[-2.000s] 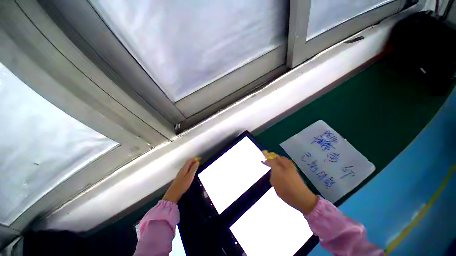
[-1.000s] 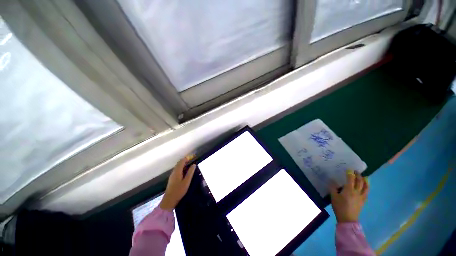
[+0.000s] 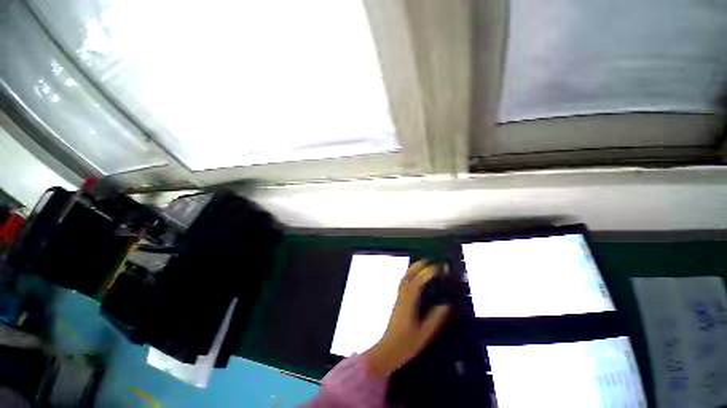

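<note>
Two tablets with glowing white screens lie side by side in a black tray; the upper tablet (image 3: pixel 536 277) and lower tablet (image 3: pixel 567 374) show faint marks at their right edges. My left hand (image 3: pixel 410 323), in a pink sleeve, is at the left side of the black tray (image 3: pixel 550 327), thumb and fingers apart around something dark. Blur hides whether it grips. Another tablet with a white screen (image 3: pixel 371 303) lies left of the hand, partly covered by it. My right hand is out of the picture.
A white paper sign (image 3: pixel 681 343) with blue handwriting lies at the right on the green mat. Dark piled things (image 3: pixel 215 271) stand at the left, with white sheets (image 3: pixel 191 358) at their foot. The windowsill (image 3: pixel 351 209) runs behind the bench.
The view has swung left, bringing the dark piles into sight. My right hand, earlier at the tray and then on the paper sign, has gone out of view. My left hand remains by the tray's left side.
</note>
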